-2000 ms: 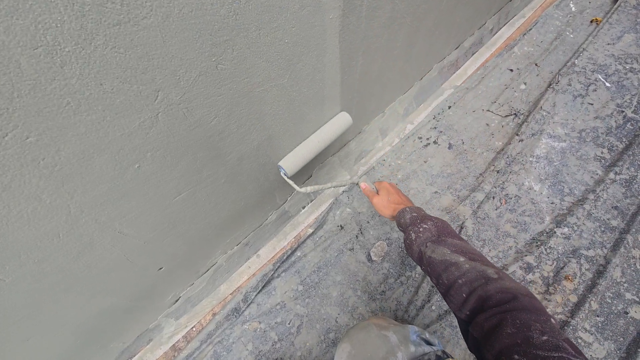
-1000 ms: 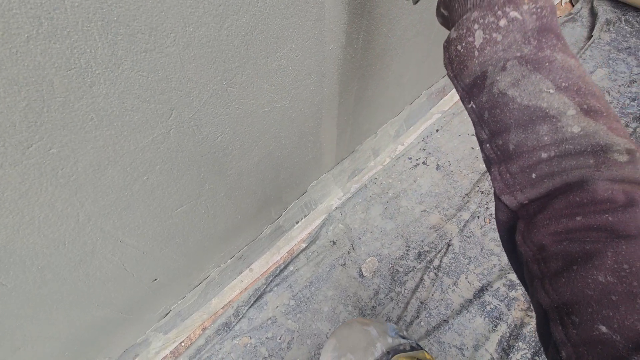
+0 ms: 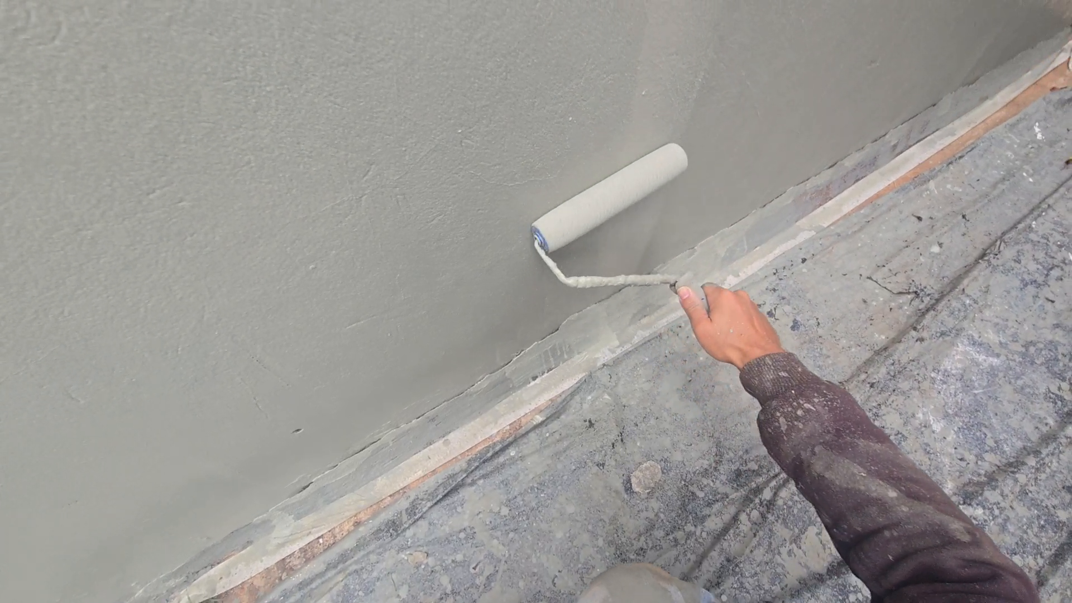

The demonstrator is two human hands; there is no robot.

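Observation:
My right hand [image 3: 734,325] is closed around the handle of a paint roller [image 3: 611,198], right of centre. The roller's pale sleeve lies against the grey textured wall [image 3: 276,234], low down and slanting up to the right. Its bent wire frame, caked with paint, runs from the sleeve's lower left end to my hand, which hides most of the handle. A dark, paint-spattered sleeve covers my right arm. My left hand is out of view.
A pale strip [image 3: 469,444] with a reddish-brown edge runs diagonally along the wall's foot. Beside it lies a wrinkled, paint-spotted ground sheet [image 3: 946,360] with a small flat round piece [image 3: 646,476] on it. A rounded, paint-smeared object [image 3: 641,584] shows at the bottom edge.
One second ago my right arm reached up past the top edge, with the roller out of sight. Now hand and roller are back low on the wall.

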